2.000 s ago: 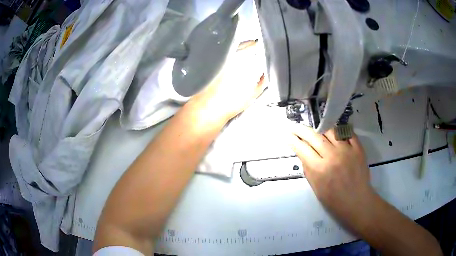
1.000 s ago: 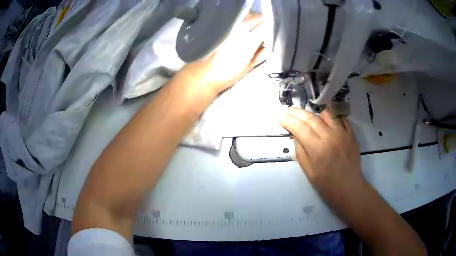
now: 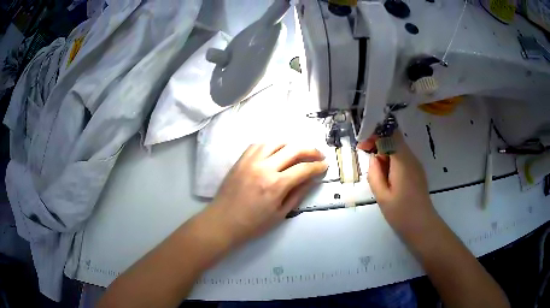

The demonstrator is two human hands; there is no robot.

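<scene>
The pale grey-white garment (image 3: 217,141) lies left of the needle, with a glaringly lit part by the presser foot (image 3: 339,129). My left hand (image 3: 271,180) lies palm down on its front part, fingertips pointing right, just left of the foot. My right hand (image 3: 395,177) is right of the foot, its fingertips close to the needle area and partly behind the machine's small ribbed knob (image 3: 386,145). Whether it pinches anything is hidden. A narrow yellowish strip (image 3: 348,165) shows on the plate between my hands. The white sewing machine head (image 3: 344,60) stands above.
The grey lamp shade (image 3: 247,66) hangs left of the head. More garment cloth (image 3: 66,150) is heaped at the left. An orange-yellow round thing (image 3: 442,105) sits under the machine arm. A thin white stick (image 3: 488,174) and a dark thin tool (image 3: 524,149) lie at the right.
My left hand has come back from behind the lamp towards me, onto the front of the cloth. My right fingertips have shifted to the right side of the foot. The yellowish strip is now visible.
</scene>
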